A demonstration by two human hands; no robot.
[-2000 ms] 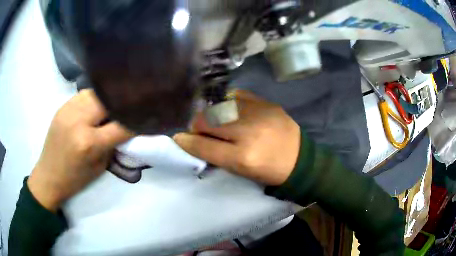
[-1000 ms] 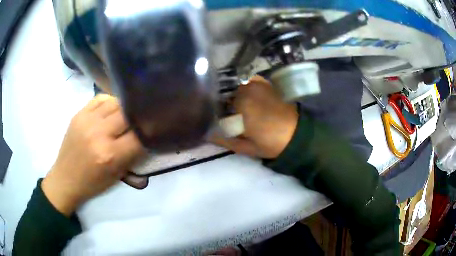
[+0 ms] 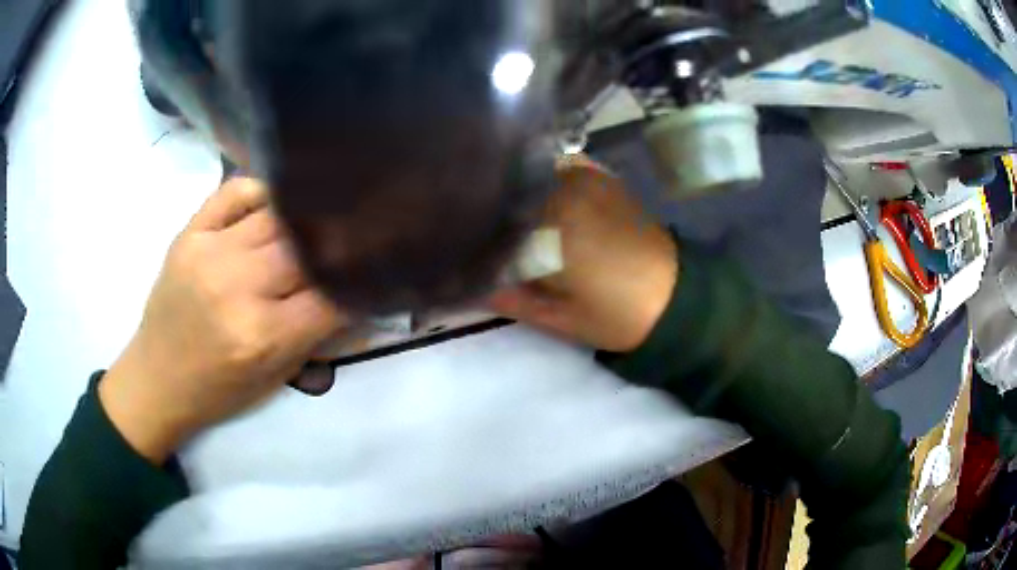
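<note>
The sewing machine head [image 3: 402, 156] hangs blurred and dark over the work and hides the needle area. My left hand [image 3: 229, 312] is left of it, fingers curled, fingertips hidden behind the dark part. My right hand [image 3: 608, 262] is right of it, behind a small white knob, its fingers partly hidden. Whether either hand holds cloth cannot be seen. The machine bed [image 3: 429, 328] shows as a pale strip with a black outline between the hands. A dark grey fabric panel [image 3: 769, 223] lies beyond my right forearm.
The white table [image 3: 480, 423] has a printed scale along its front edge. Scissors with orange-yellow [image 3: 896, 295] and red [image 3: 912, 239] handles lie at the right, by a small dark green-teal piece [image 3: 928, 254]. Cardboard [image 3: 937, 479] and a green bin edge [image 3: 950, 551] are lower right.
The white cloth seen between my hands two seconds ago is out of sight. My right hand has drawn back from the middle. The view has shifted, with the machine head blurred.
</note>
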